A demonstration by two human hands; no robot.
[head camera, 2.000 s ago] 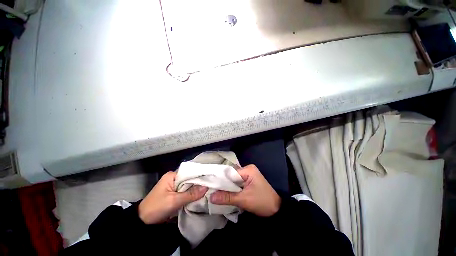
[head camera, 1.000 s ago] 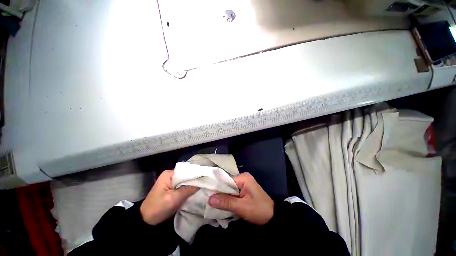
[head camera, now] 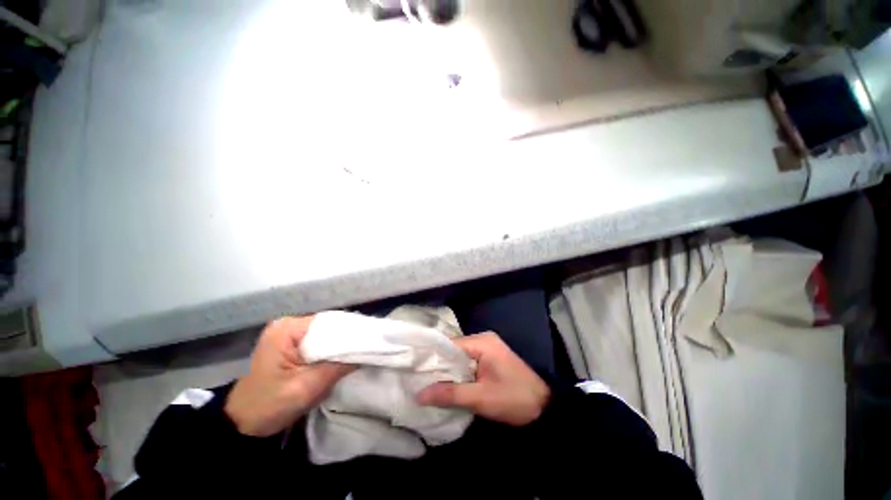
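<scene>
A cream garment piece (head camera: 376,391) is bunched and folded over my lap, below the front edge of the white table. My left hand (head camera: 283,376) grips its left side, with the thumb hidden under the upper fold. My right hand (head camera: 496,379) grips its right side, with the thumb on top of the cloth. The lower part of the cloth hangs loose between my hands.
The white sewing table (head camera: 410,195) spans the view, with lamp glare. Small black scissors (head camera: 610,23) lie at its back. Stacked cream panels (head camera: 772,391) hang right of my lap. Pale cloth (head camera: 147,400) and red cloth (head camera: 61,430) lie at left. A dark control panel (head camera: 824,109) is at right.
My left hand has moved left, pulling the cloth wider and flatter between my hands. The view has tilted up, so the black scissors now show at the back.
</scene>
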